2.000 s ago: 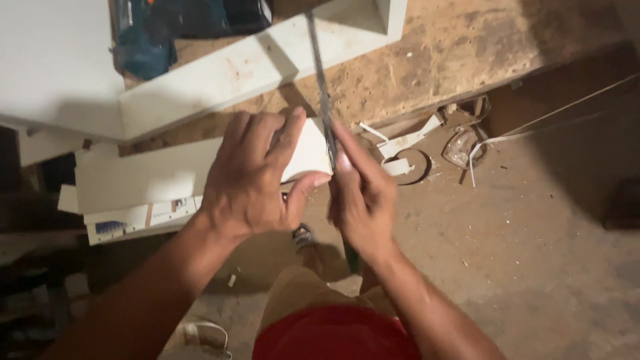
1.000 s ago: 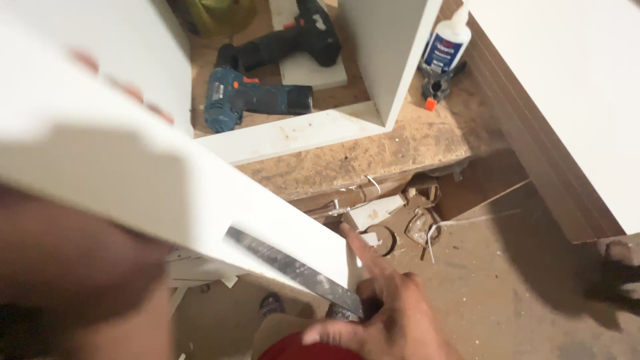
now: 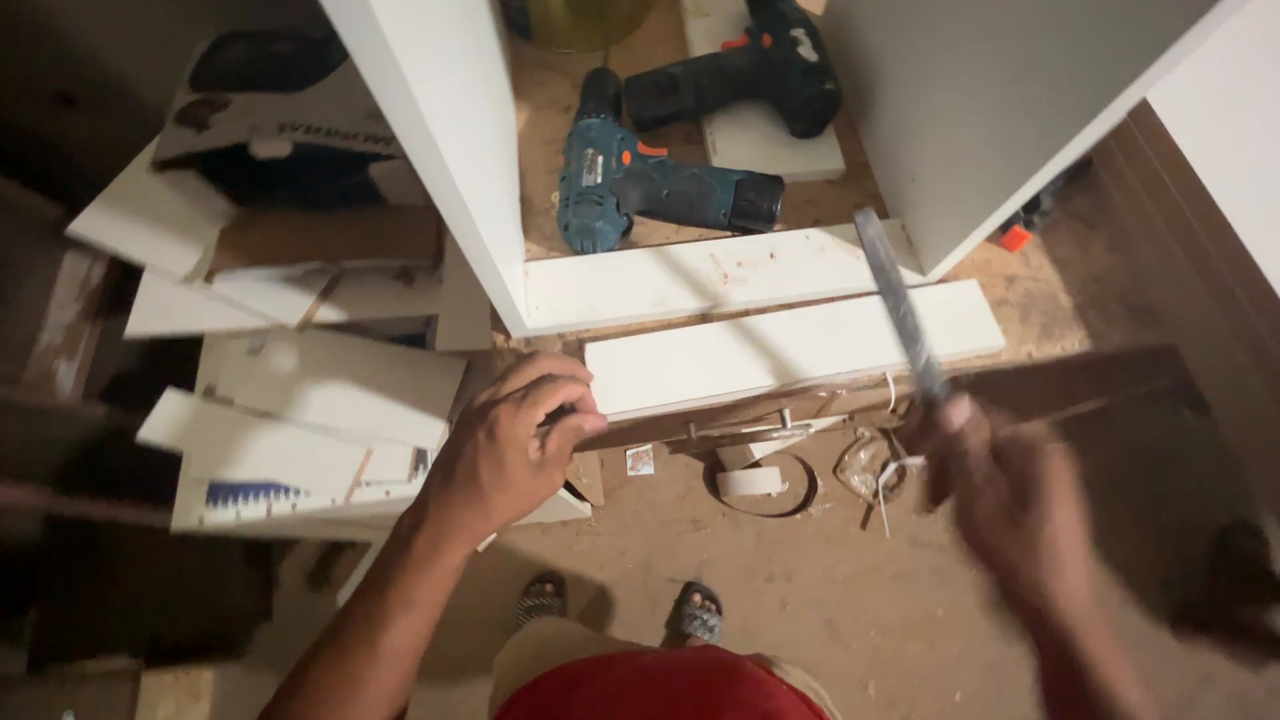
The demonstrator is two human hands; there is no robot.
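My left hand [image 3: 525, 440] has its fingertips against the left end of a narrow white board [image 3: 770, 350], which lies along the front edge of the wooden workbench. In my right hand [image 3: 1010, 490], which is blurred, is a long flat metal file [image 3: 895, 300]. The file points up and left across the view, over the right part of the board. Whether it touches the board cannot be told. Behind the board stands a white panel frame [image 3: 650, 290] with a blue cordless drill [image 3: 640, 185] and a second, dark cordless tool [image 3: 750, 75] lying inside it.
Stacked white board offcuts [image 3: 330, 390] and a printed box [image 3: 290, 120] lie at the left. Below the bench edge are an edging coil [image 3: 765, 485] and plastic scraps [image 3: 870, 465] on the floor. A large white panel [image 3: 1220, 130] with brown edges stands at the right.
The large white panel that crossed the view one second ago no longer does so. A narrow board now lies at the bench edge, with my left hand at its end. The file now points upward. The view has shifted.
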